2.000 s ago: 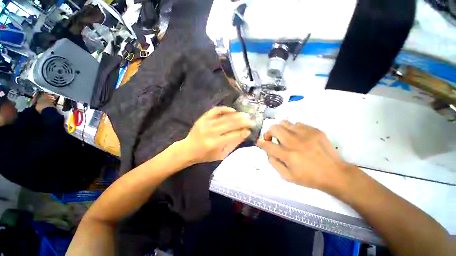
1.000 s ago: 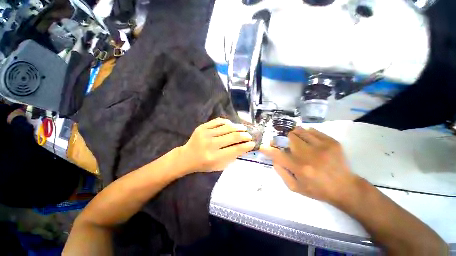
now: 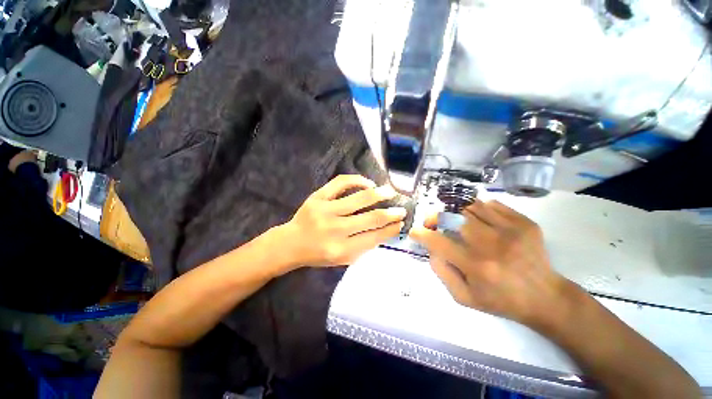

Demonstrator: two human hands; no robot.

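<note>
A large dark mottled garment panel (image 3: 226, 179) lies left of the needle and hangs over the table's front edge. The white sewing machine (image 3: 484, 70) with a blue stripe stands over its right edge. My left hand (image 3: 347, 222) rests on the cloth, its fingertips pressing the edge beside the presser foot. My right hand (image 3: 496, 261) is just right of the needle area, fingers bent, with thumb and index fingertips near the cloth edge. The needle and what lies under the right fingertips are hidden. The tension dial (image 3: 531, 156) is above my right hand.
Tape-measure marks run along the white table's front edge (image 3: 437, 354). A grey housing with a round vent (image 3: 47, 105), red and yellow scissors (image 3: 65, 192) and dark straps with gold buckles (image 3: 154, 70) are at left. A person's dark sleeve (image 3: 39, 234) shows far left. Black cloth hangs at right.
The view has moved closer to the machine head, which looks larger. My right hand has come nearer the needle area on the right, and my left hand stays on the cloth.
</note>
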